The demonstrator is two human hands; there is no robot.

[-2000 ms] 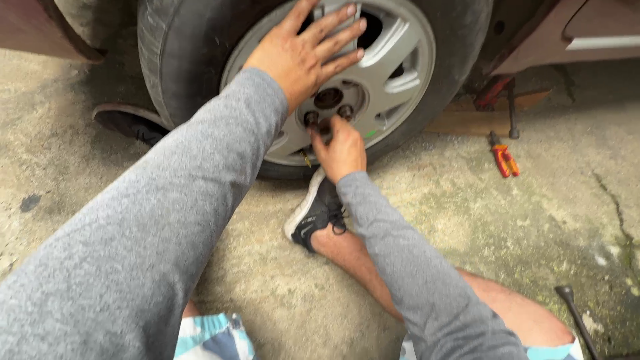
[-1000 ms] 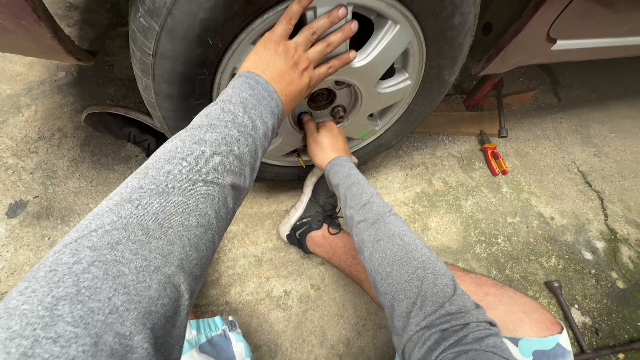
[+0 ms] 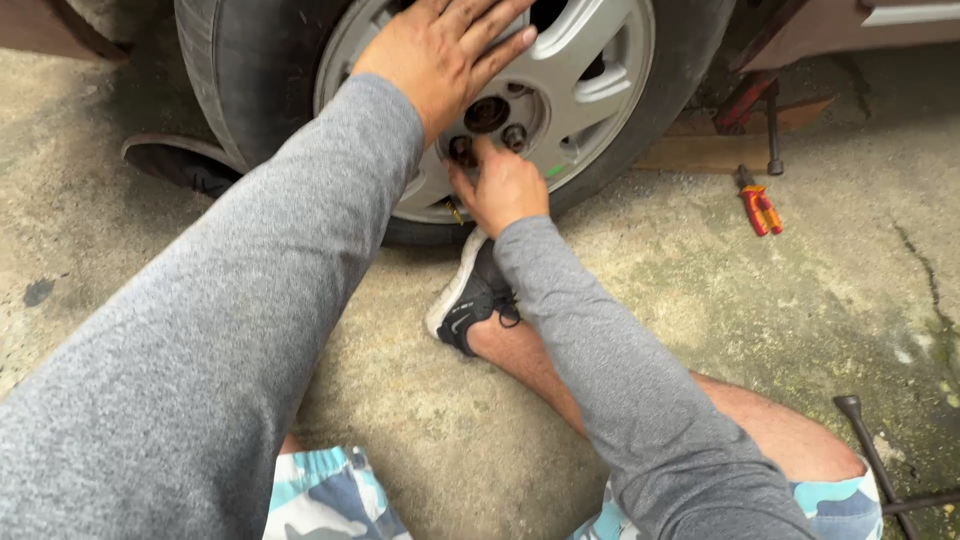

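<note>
My left hand (image 3: pixel 442 60) lies flat with fingers spread against the upper spokes of a silver alloy wheel (image 3: pixel 592 30), fitted with a black tire (image 3: pixel 255 75). Below the dark centre hub hole (image 3: pixel 487 115), my right hand (image 3: pixel 504 184) has thumb and fingertips on a lug nut (image 3: pixel 463 150) at the lower left of the hub. A second lug nut (image 3: pixel 514 137) sits in its recess to the right, untouched. Under my right hand a small yellow piece (image 3: pixel 454 211) shows at the rim's lower edge.
Red-and-orange pliers (image 3: pixel 761 206) lie on the concrete at right. Behind them a red jack (image 3: pixel 742 105) stands on a wooden board (image 3: pixel 694 146), beneath the car body. A lug wrench (image 3: pixel 870 442) lies by my right knee. My shoe (image 3: pixel 472 300) is below the tire.
My right hand's fingers have shifted slightly around the lower-left lug nut. My left hand has stayed spread on the wheel.
</note>
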